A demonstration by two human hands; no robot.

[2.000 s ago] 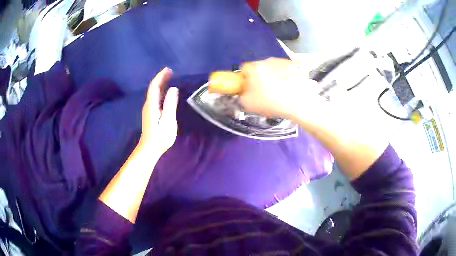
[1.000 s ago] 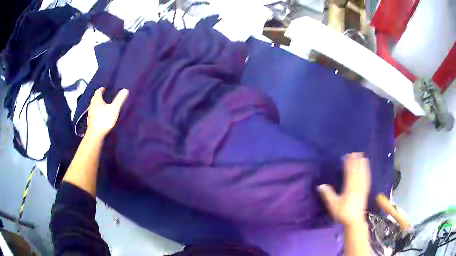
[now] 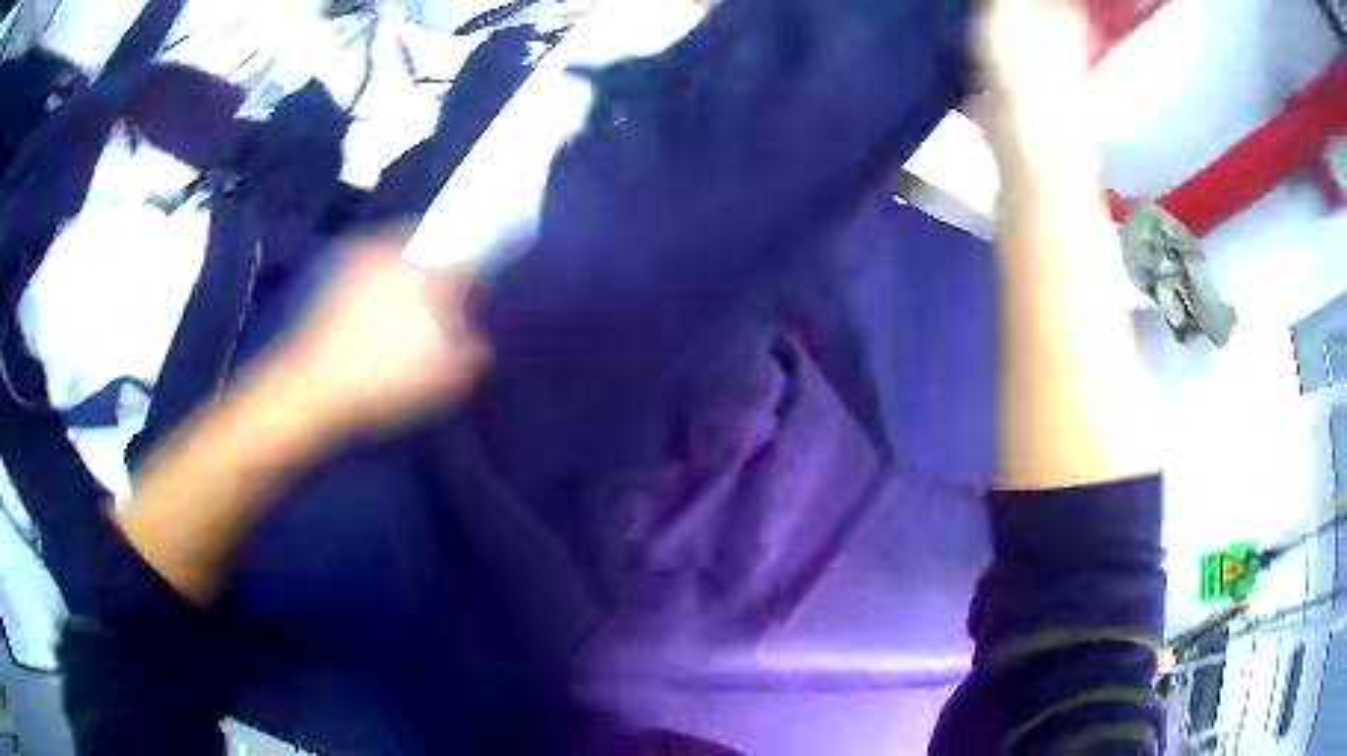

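A dark navy-purple garment (image 3: 665, 222) hangs lifted and blurred between my two hands, over the table. My left hand (image 3: 399, 332) is blurred and closed on the garment's left edge. My right hand (image 3: 1027, 45) is raised at the top edge, blurred and partly cut off, beside the garment's upper right end; its fingers cannot be made out. The lower part of the garment lies folded on the blue-violet ironing table cover (image 3: 938, 340). The iron is not visible.
A pile of dark and white pieces (image 3: 118, 281) lies at the left. A red metal frame (image 3: 1256, 155) with a grey clamp-like part (image 3: 1174, 273) stands at the upper right. A green tag (image 3: 1228, 573) and cables show at the right edge.
The garment, flat on the table before, is now lifted and spread upward. My left hand has moved right and closed on it. My right hand has moved up to the top edge.
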